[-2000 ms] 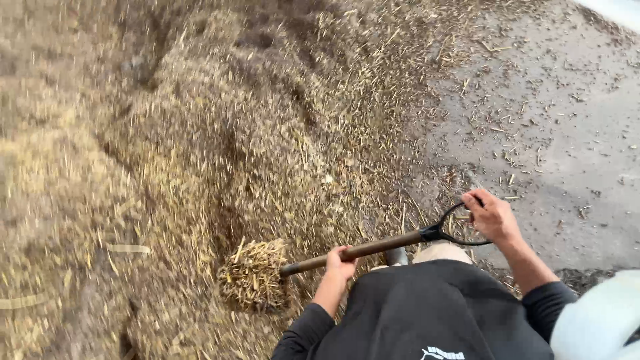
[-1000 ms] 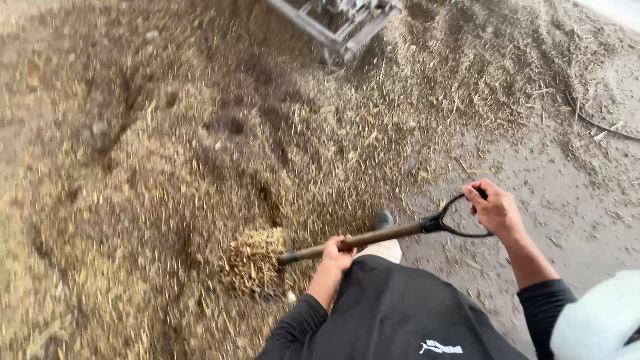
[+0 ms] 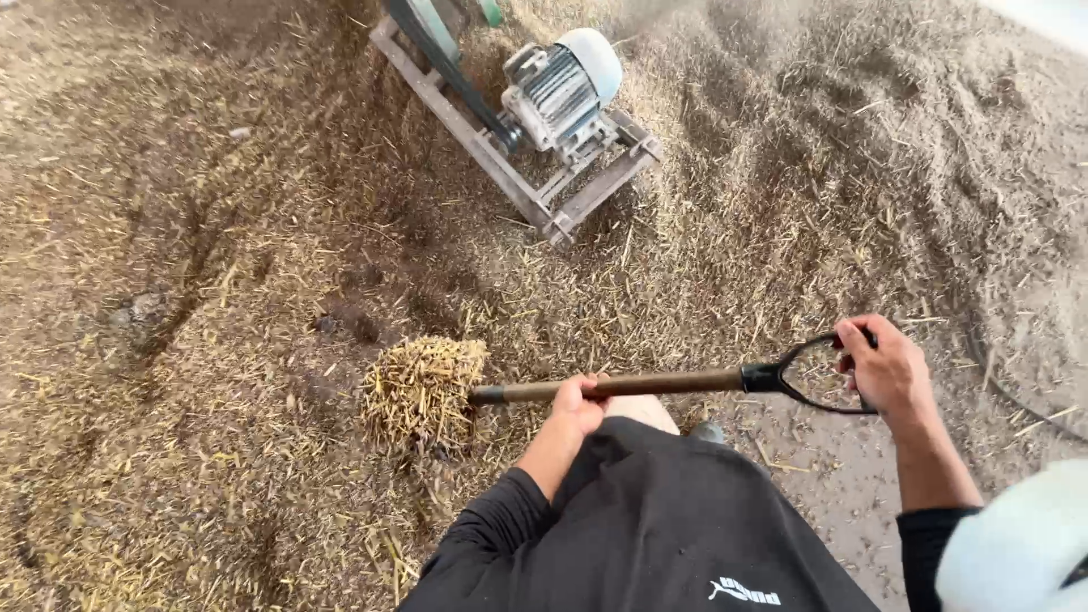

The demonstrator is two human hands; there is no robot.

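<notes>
My left hand is closed around the wooden shaft of a shovel, about midway along it. My right hand grips the black D-shaped handle at the shaft's right end. The shovel lies nearly level across the front of my body. Its blade, at the left end, is hidden under a heaped load of chopped straw. Loose chopped straw of the same kind spreads all around below the load.
An electric motor with a drive belt stands on a metal frame ahead. A dark cable runs over the straw-strewn concrete floor at the right. My shoe shows below the shaft.
The view has swung so that the motor and its frame now show ahead. Both hands keep their hold on the shovel, and straw stays heaped on its blade.
</notes>
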